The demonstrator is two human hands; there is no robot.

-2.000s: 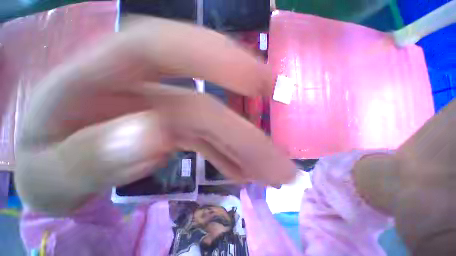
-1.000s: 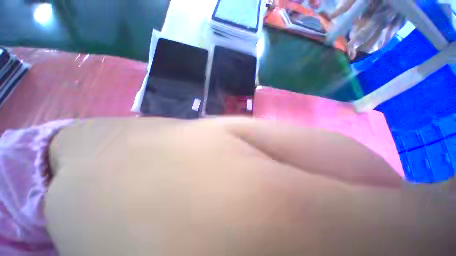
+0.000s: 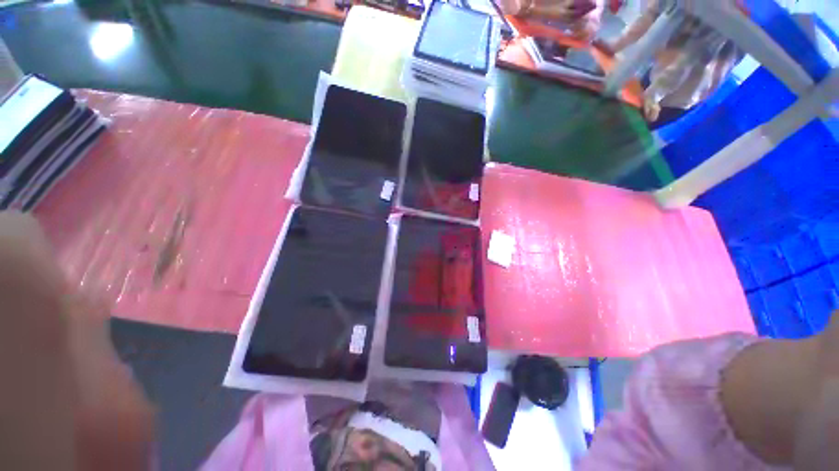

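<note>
Four tablets with black, unlit screens lie two by two on the pink-covered bench: far left [image 3: 357, 147], far right [image 3: 444, 156], near left [image 3: 322, 290], near right [image 3: 436, 294]. Each has a white label near its lower right corner and a pale border around it. Red reflections show on the right ones. My left hand [image 3: 69, 359] is blurred, close to the camera and cut off at the left edge. My right hand [image 3: 802, 405] is at the right edge, mostly cut off, its wrist coming out of a pink sleeve. Neither hand touches the four tablets; their fingers are unclear.
Stacked tablets stand at the left [image 3: 46, 138] and beyond the four [image 3: 451, 55], beside a yellowish board [image 3: 373, 51]. A white slip [image 3: 501, 248] lies on the pink sheet [image 3: 589, 267]. A green belt [image 3: 230, 64], blue crates [image 3: 782, 221], a bin with a dark round object [image 3: 540, 381], and another person's hands are visible.
The hand and arm that covered the front of the view have moved away to the sides. The view has shifted, and all four tablets now show.
</note>
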